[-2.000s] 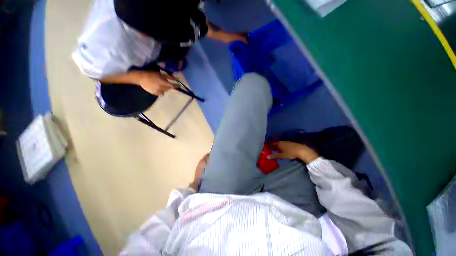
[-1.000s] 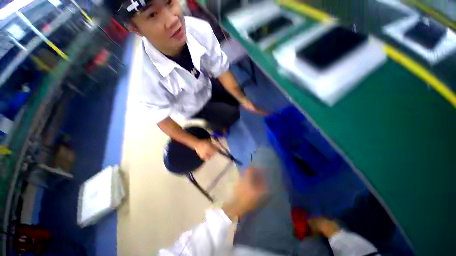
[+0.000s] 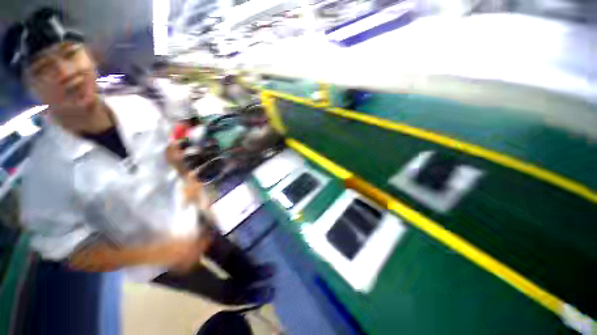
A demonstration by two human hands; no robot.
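Neither of my hands is in the picture. The view is blurred. Nearest in front, a dark tablet (image 3: 354, 228) lies on a white sheet or pad (image 3: 364, 271) on the green bench (image 3: 402, 314). A smaller dark tablet (image 3: 302, 188) lies on white material further along the bench. Another dark unit (image 3: 436, 171) lies on pale wrap beyond the yellow strip (image 3: 458, 243).
A person in a white short-sleeved smock and dark cap (image 3: 124, 190) stands at the left, facing me. A black round stool seat (image 3: 224, 323) shows at the bottom edge. Blurred people and benches extend behind. A white scrap (image 3: 578, 320) lies at the lower right.
The view has swung up and right, from my lap and the floor to the bench. My hands and the red object have left the picture. The other person now stands upright.
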